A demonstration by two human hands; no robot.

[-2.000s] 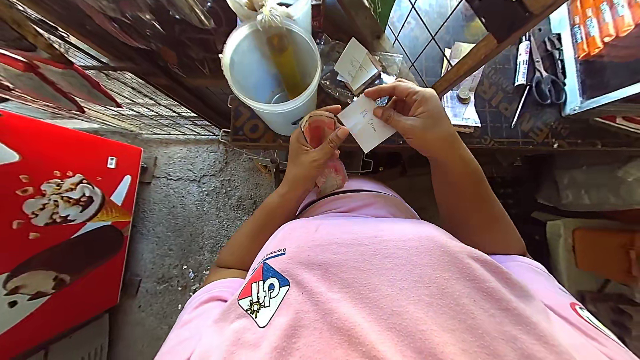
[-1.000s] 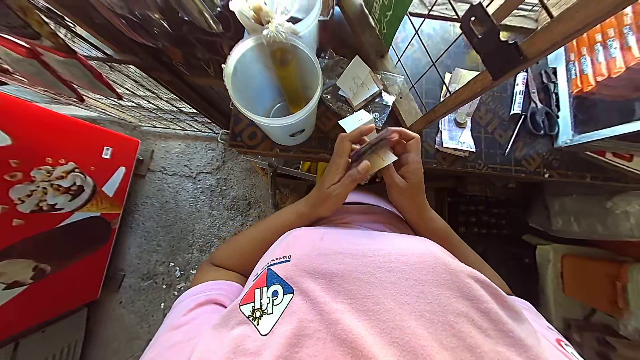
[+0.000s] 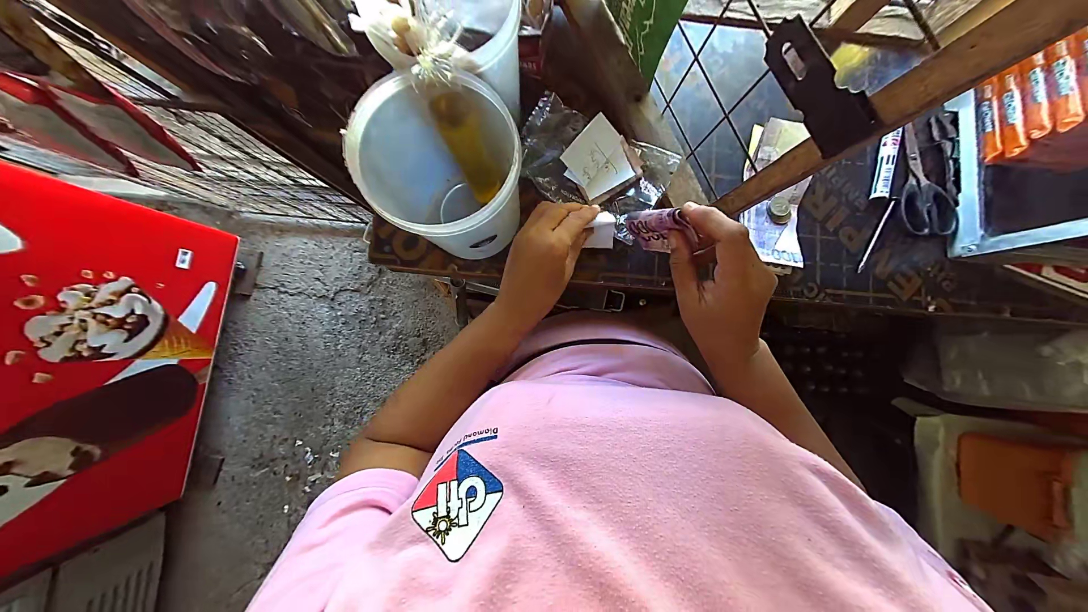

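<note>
My right hand [image 3: 722, 276] holds a folded purple banknote [image 3: 653, 229] between thumb and fingers, above the dark counter's front edge. Close to its left, my left hand [image 3: 548, 255] has its fingertips on a small white paper slip [image 3: 602, 230]. Just beyond the hands, a white note with handwriting [image 3: 599, 159] lies on crumpled clear plastic [image 3: 548, 127]. A coin [image 3: 778, 210] rests on paper and a banknote [image 3: 786, 242] right of my right hand.
A white plastic bucket [image 3: 374, 161] stands left of the notes. Wire mesh [image 3: 697, 76] and a wooden bar [image 3: 935, 72] cross above the counter. Scissors [image 3: 926, 204], a marker [image 3: 886, 166] and a tray with orange packets [image 3: 1020, 234] are at right. A red freezer [image 3: 102, 340] stands at left.
Two seconds ago my right hand held a white slip and my left hand something pinkish. One second ago both hands were together around folded notes; now they are apart, the right with the purple note.
</note>
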